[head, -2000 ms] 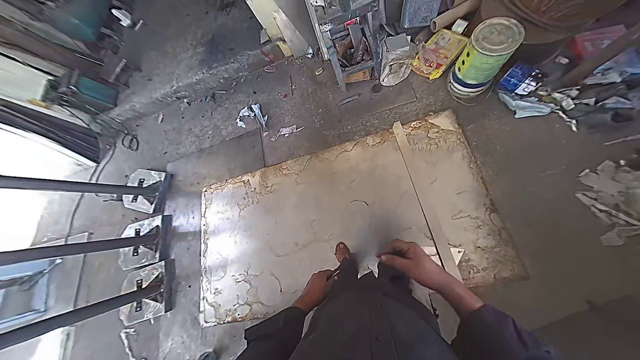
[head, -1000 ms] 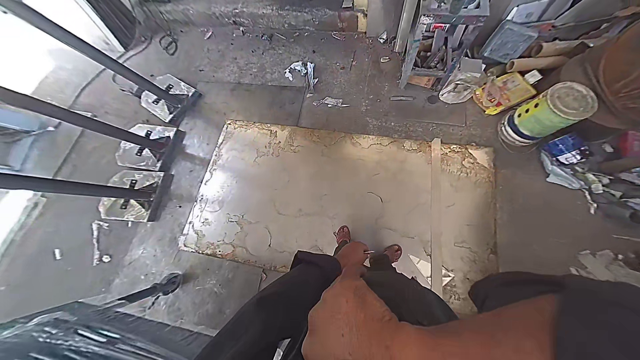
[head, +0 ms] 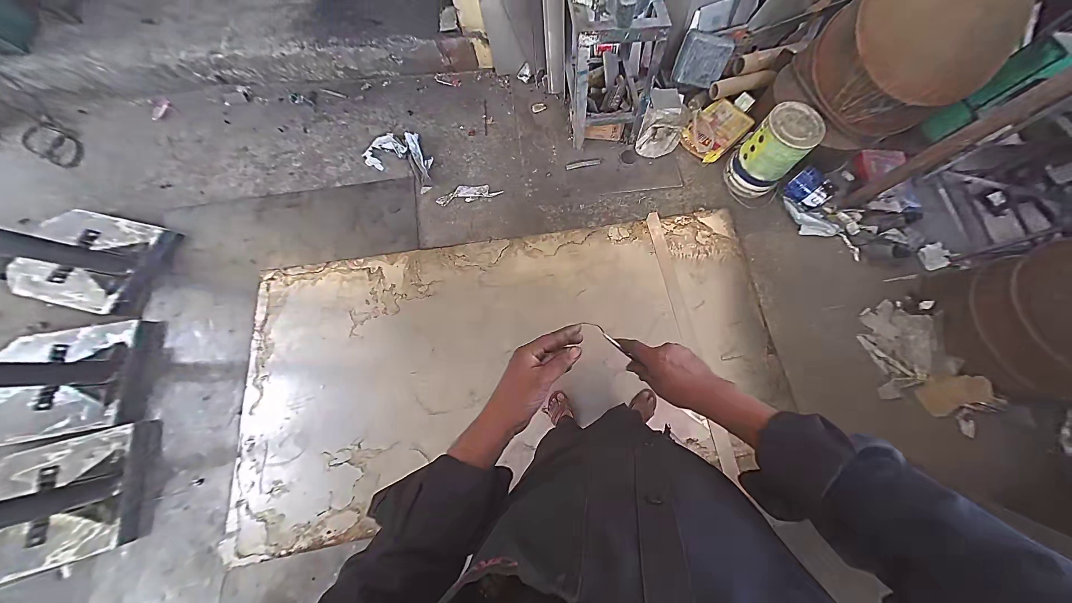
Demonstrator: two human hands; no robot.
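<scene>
Both my hands are raised in front of my body, above a large stained metal sheet lying on the floor. Between them spans a thin, curved strip, light along its edge; its material cannot be told. My left hand has the thumb and fingertips at the strip's left end. My right hand grips the other end, which looks dark near the fingers. A long narrow flat strip lies across the right part of the sheet. My feet, in sandals, are on the sheet below my hands.
Metal stands with plastic-wrapped base plates are at the left. Past the sheet lie crumpled scraps. A small metal rack, a green and white bucket, a blue can and rusty drums stand at the upper right, with torn paper below.
My right arm, stretched across low in the view one second ago, is now back at the right. Both hands are now raised apart with the thin strip between them. The view has shifted.
</scene>
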